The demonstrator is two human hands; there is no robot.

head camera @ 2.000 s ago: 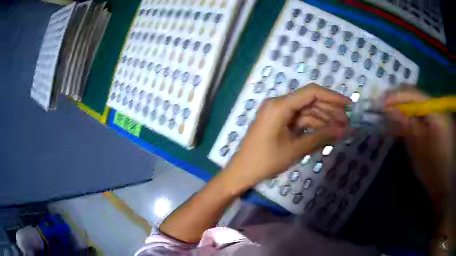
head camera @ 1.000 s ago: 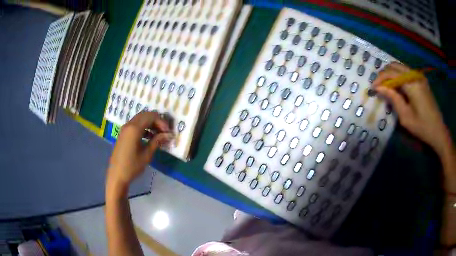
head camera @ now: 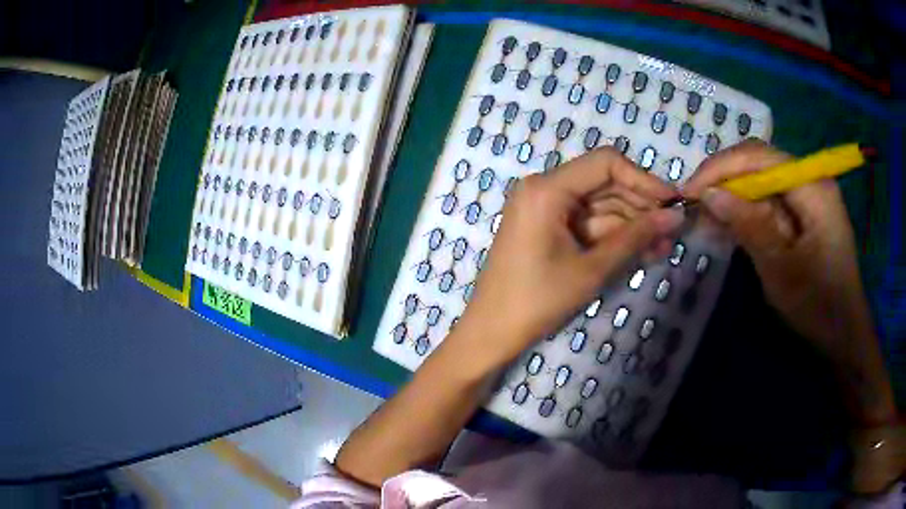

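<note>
The white working tray (head camera: 397, 343) lies under my hands, full of rows of small dark oblong parts, some glaring white. My left hand (head camera: 586, 224) is over its middle, thumb and fingertips pinched on a tiny part (head camera: 679, 203), mostly hidden by the fingers. My right hand (head camera: 770, 204) meets it fingertip to fingertip at the same part. It holds a yellow-handled tool (head camera: 800, 173), whose tip is hidden by the fingers. The left tray stack (head camera: 338, 298) stands to the left, its top tray partly filled, with tan empty pockets at the right of its rows.
A leaning pile of trays (head camera: 124, 169) stands at the far left. A green label (head camera: 227, 302) lies below the left stack. Blue, yellow and red tape crosses the dark green mat (head camera: 437, 149). Another tray (head camera: 775, 18) shows at the top right edge. Pink sleeves show at the bottom.
My left hand has moved from the left tray stack to meet my right hand over the working tray. My right hand has come inward with the yellow tool. The view has shifted.
</note>
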